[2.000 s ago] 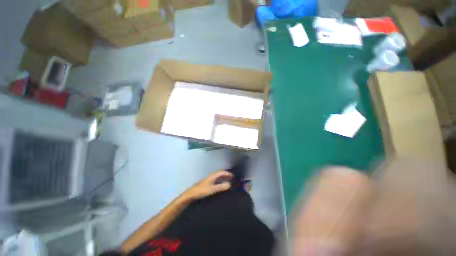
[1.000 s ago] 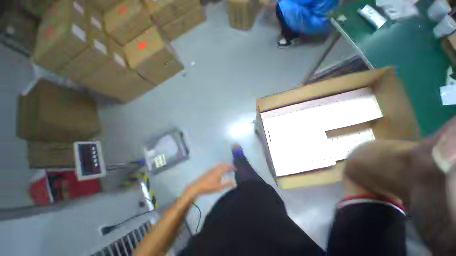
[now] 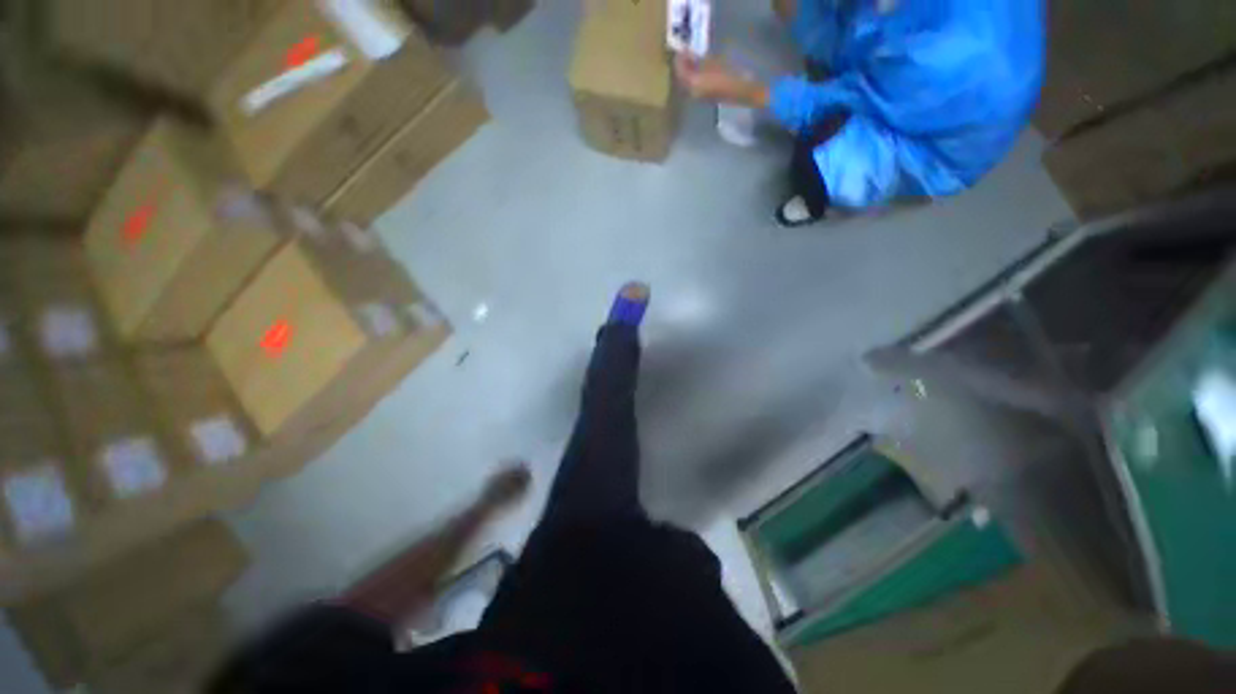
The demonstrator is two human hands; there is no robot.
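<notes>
My left hand (image 3: 508, 484) is small and blurred over the floor, left of my leg. Nothing shows in it, but its fingers cannot be made out. My right hand is not seen; a blurred brown shape at the bottom right edge cannot be identified. Ahead, a closed brown carton (image 3: 626, 84) stands on the floor. A crouching person in blue (image 3: 911, 102) reaches a hand to a white label with dark print (image 3: 689, 25) at its upper right edge.
Stacked brown cartons (image 3: 285, 325) with orange marks and white labels fill the left. A green-sided frame (image 3: 901, 576) stands low at right, beside a brown cardboard surface (image 3: 996, 637). The green workbench (image 3: 1193, 502) is at the right edge. My foot (image 3: 629, 305) is on the grey floor.
The view has swung away from the open carton with white boxes, which is no longer recognisable. The crouching person and stacked cartons appear larger. My left hand is lower-left and more blurred.
</notes>
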